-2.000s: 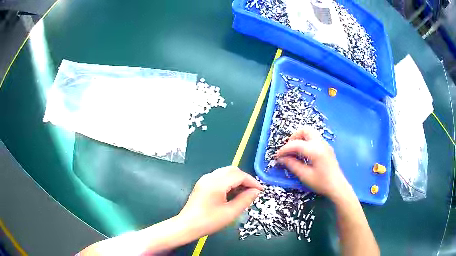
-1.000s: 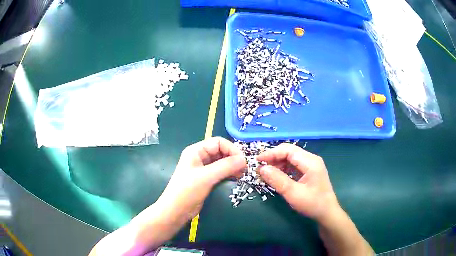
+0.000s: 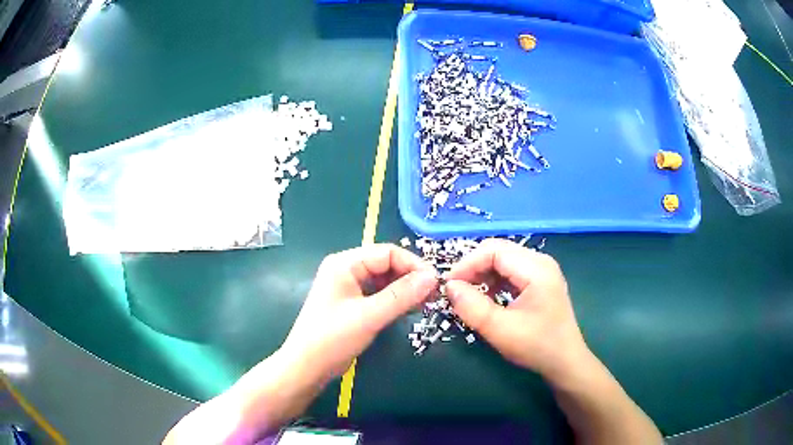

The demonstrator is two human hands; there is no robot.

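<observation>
My left hand (image 3: 369,291) and my right hand (image 3: 504,304) meet fingertip to fingertip over the loose mixed parts pile (image 3: 443,326), just below the shallow blue tray. Thumb and index finger of each hand are pinched together. A tiny part seems to be held between the fingertips, but it is too small and too covered to make out. The black, silver and white bits of the pile show between and below the hands. The shallow parts tray (image 3: 600,113) holds a heap of slim black-and-white assembled pieces (image 3: 474,122) at its left side.
Small orange cups (image 3: 668,160) lie in the tray. An open bag of white pieces (image 3: 183,182) lies at left, with white bits (image 3: 300,126) spilled at its mouth. Another bag (image 3: 717,113) lies right of the tray. A blue bin (image 3: 539,10) stands behind. A pale card or device (image 3: 317,436) is at the bottom edge.
My right hand has left the heap in the tray and come to my left hand over the pile. Over the last second the fingertips have drawn closer together. The camera view has also shifted.
</observation>
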